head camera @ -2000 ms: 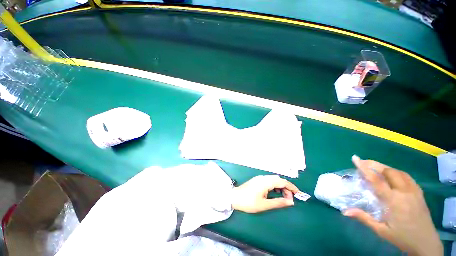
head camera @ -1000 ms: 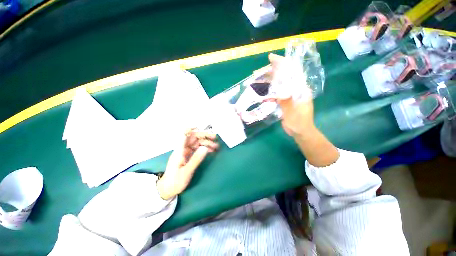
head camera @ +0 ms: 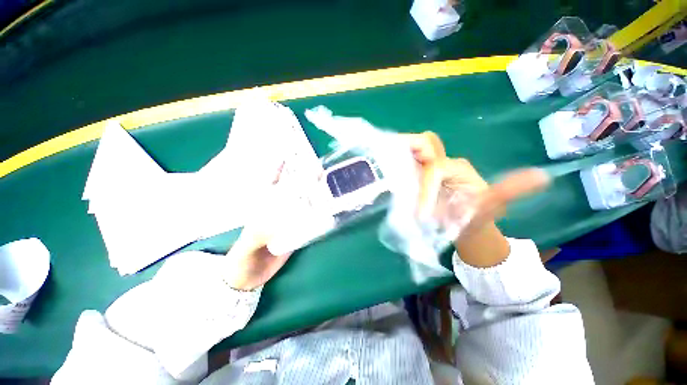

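Note:
My left hand [head camera: 258,259] holds the white base end of a clear display box [head camera: 301,219] from below, its fingers mostly hidden. A smartwatch with a dark square face [head camera: 352,179] shows at the box's other end. My right hand [head camera: 459,188] is blurred, with one finger stretched out to the right. It holds a crumpled clear plastic bag [head camera: 399,218], which hangs beside the watch end. The fanned stack of white sleeve blanks [head camera: 177,207] lies on the bench at left, partly behind the box.
Several clear display boxes with pink watches [head camera: 603,116] stand at the right of the bench. A curled white sleeve [head camera: 26,274] stands at the far left. Another box [head camera: 437,16] is on the dark conveyor beyond the yellow strip [head camera: 377,79]. A person's sleeve [head camera: 673,225] shows at the right edge.
The view has swung right since the oldest frame. My left hand has moved onto the box's white end. The plastic bag is now bunched at my right hand, and the watch face shows more clearly.

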